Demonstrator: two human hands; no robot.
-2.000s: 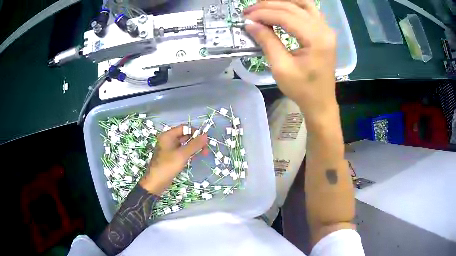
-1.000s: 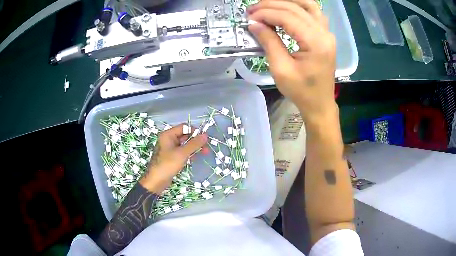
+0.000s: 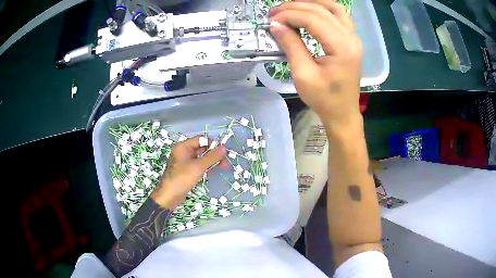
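My left hand, on the tattooed forearm, is inside the near tub and holds a few green-stemmed pieces with white blocks between thumb and fingers. Many such pieces lie in the tub around it. My right hand is at the right end of the silver machine, with thumb and forefinger pinched on a small white block at the fixture nest. The fingers partly hide this piece.
The far tub with more pieces stands behind my right hand. Blue-tipped fittings and hoses are on the machine's left. Clear trays lie upper right. A blue bin and a white panel are at the right.
The machine has shifted very slightly to the right in the picture. Both hands keep nearly the same pose, and my right forearm appears slightly further left.
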